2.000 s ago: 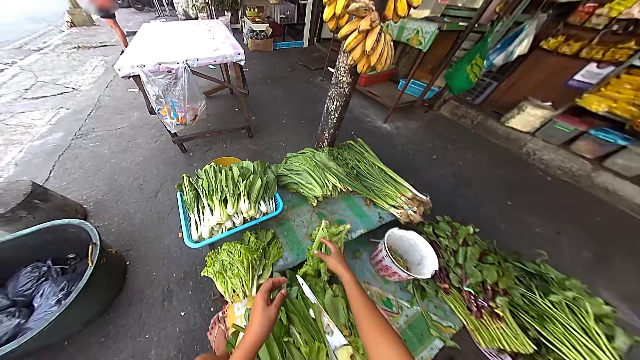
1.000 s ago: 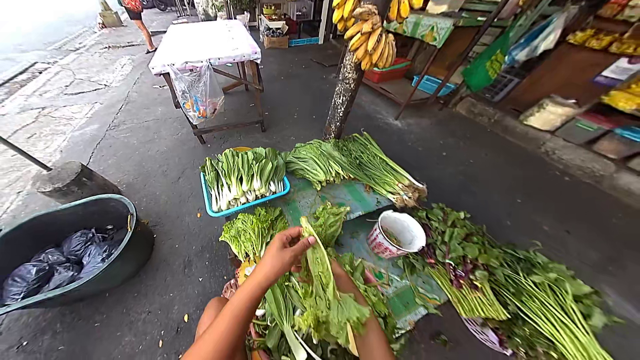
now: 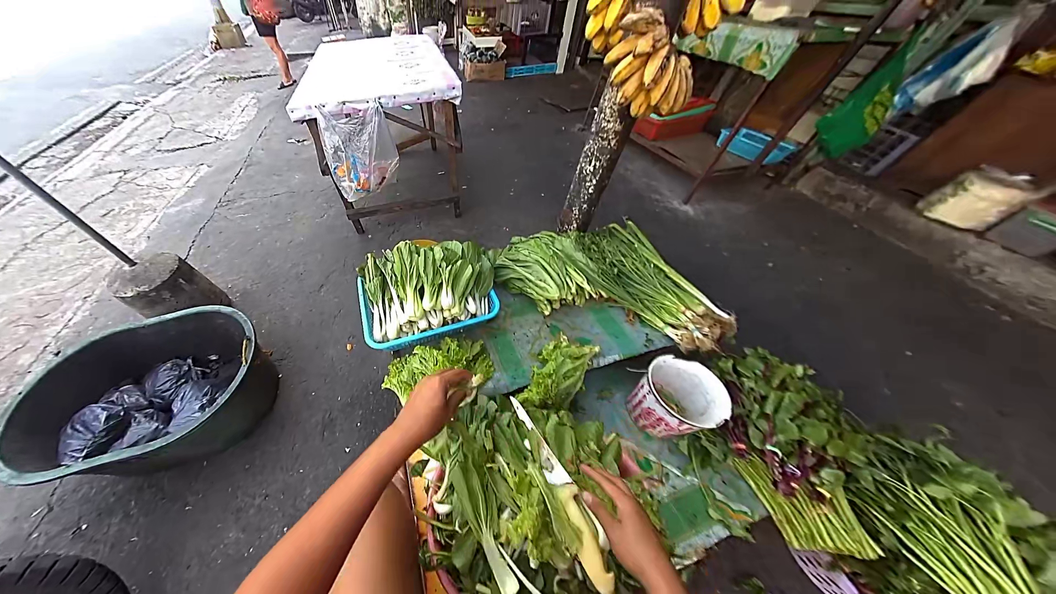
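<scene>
My left hand (image 3: 433,404) is closed at the edge of a bunch of frilly lettuce (image 3: 445,359); whether it grips a leaf is unclear. Beside the yellow handle of a knife (image 3: 587,540), my right hand (image 3: 619,511) rests with its fingers apart and nothing seen in it. The knife's blade points away from me over the loose leafy greens (image 3: 487,487). Another frilly lettuce piece (image 3: 561,371) lies just beyond the blade tip. A blue basket (image 3: 429,334) of pak choi stands farther back, next to bundled long green stalks (image 3: 652,280).
A white and red bucket (image 3: 681,396) stands right of the greens, with leafy bundles (image 3: 825,462) beyond it. At left is a dark tub (image 3: 247,404) holding black bags. A cloth-covered table (image 3: 375,74), a post (image 3: 598,165) with hanging bananas, and a distant person (image 3: 268,33) are ahead.
My left hand has moved from the raised lettuce leaf in the middle to the frilly bunch at left. My right hand, hidden behind leaves a second ago, now shows beside the knife handle.
</scene>
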